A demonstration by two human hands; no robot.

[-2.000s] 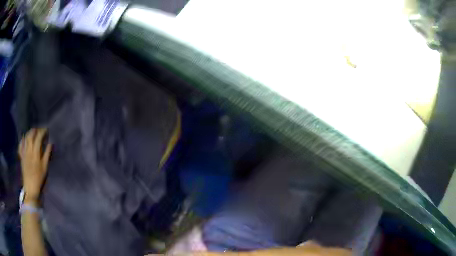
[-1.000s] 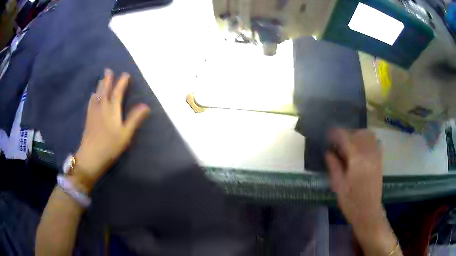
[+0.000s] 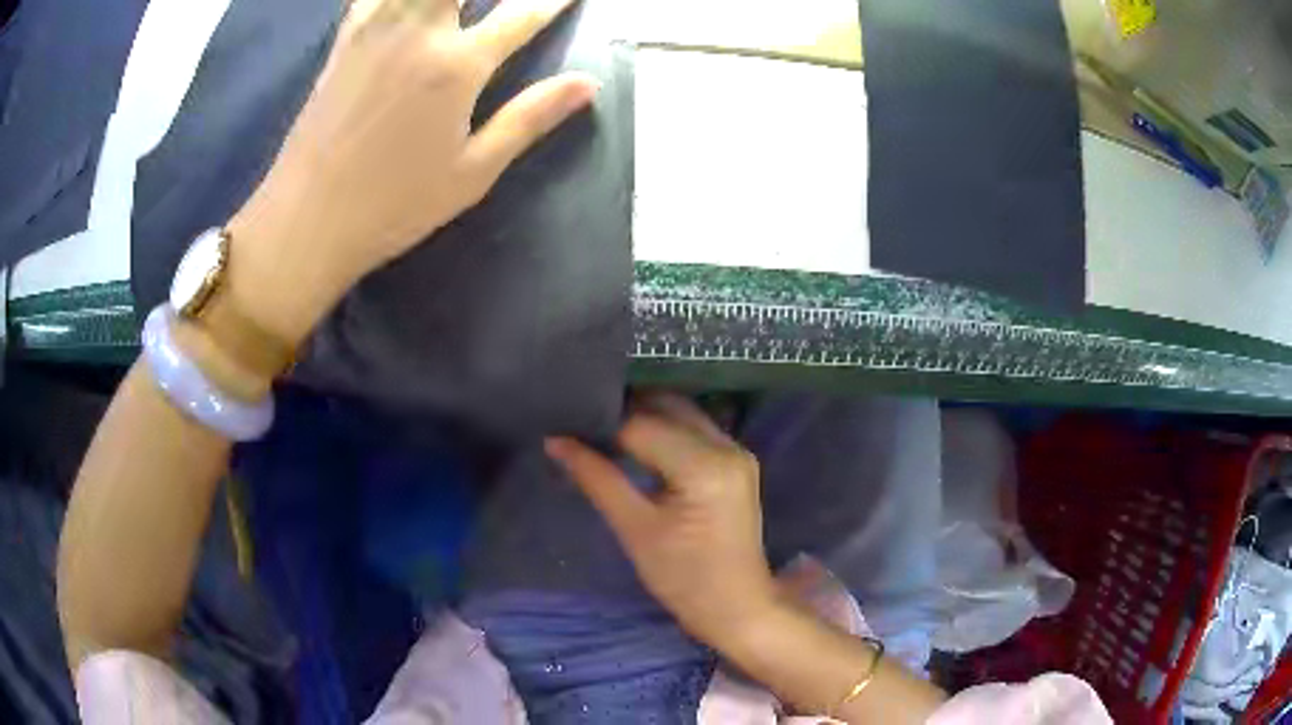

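Observation:
A dark garment panel (image 3: 524, 312) lies on the white table and hangs over its front edge. My left hand (image 3: 397, 135) lies flat on the panel with its fingers spread; its fingertips reach the top of the picture. My right hand (image 3: 694, 510) is below the table edge, thumb and fingers closed around the panel's lower right corner. Dark cut pieces (image 3: 978, 156) lie flat to the right, their lower end over the ruler edge. The needle area is out of view.
A green table edge with a ruler (image 3: 850, 333) crosses the view. More dark cloth (image 3: 50, 113) lies far left. A blue pen-like item (image 3: 1176, 149) and yellow label (image 3: 1131, 14) are at right. Below are a red basket (image 3: 1134, 552) and whitish cloth or plastic (image 3: 992, 552).
My left hand and the panel have moved right, towards the middle. My right hand has left the dark cut pieces and taken the panel's lower corner. The sewing machine head has left the view.

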